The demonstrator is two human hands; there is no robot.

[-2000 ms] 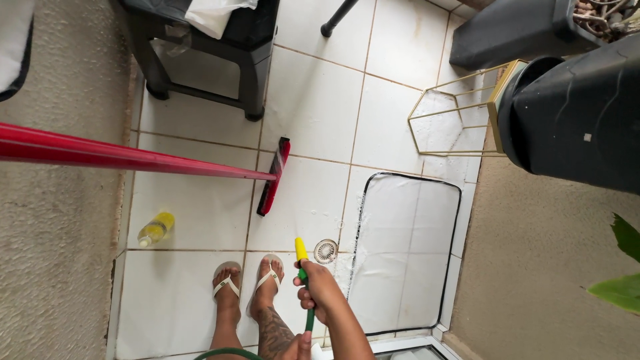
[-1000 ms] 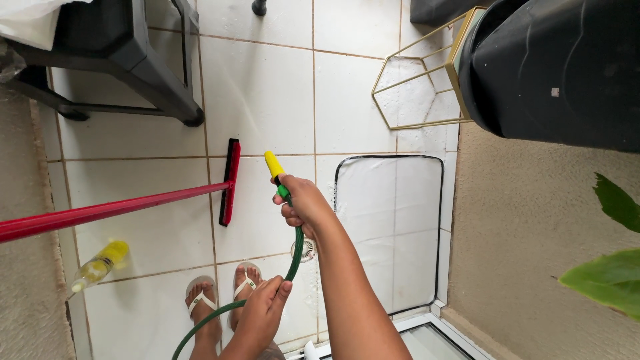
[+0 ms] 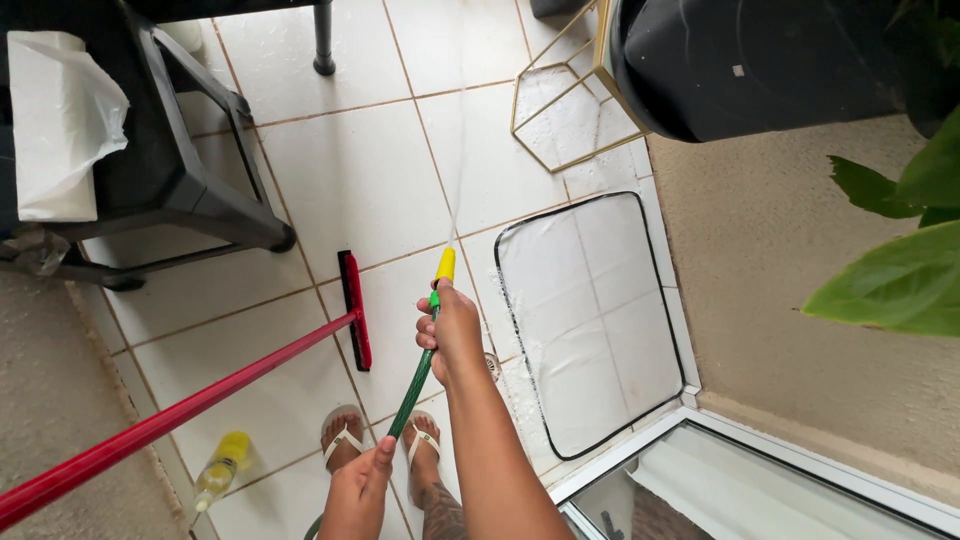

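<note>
My right hand (image 3: 454, 326) grips a green garden hose (image 3: 411, 394) just behind its yellow spray nozzle (image 3: 446, 264). A thin jet of water leaves the nozzle toward the far tiles. Lower down, my left hand (image 3: 360, 484) is closed around the same hose. Left of the nozzle, a red floor squeegee (image 3: 361, 311) with a black blade rests on the white tiles, its red pole running to the lower left. A sheet of clear material with a black border (image 3: 592, 322) lies flat to the right of my right hand, beside a round floor drain (image 3: 492, 366).
A black plastic stool (image 3: 210, 195) bearing a white packet (image 3: 56, 135) stands at the upper left. A clear bottle of yellow liquid (image 3: 217, 476) lies at the lower left. Gold wire stand (image 3: 555, 116), black planter (image 3: 757, 67) and leaves are at right; a white door frame (image 3: 675, 424) is at lower right.
The view has shifted and turned. Both hands still hold the hose; the left hand, mostly out of view two seconds ago, shows plainly. The water jet is now easier to see.
</note>
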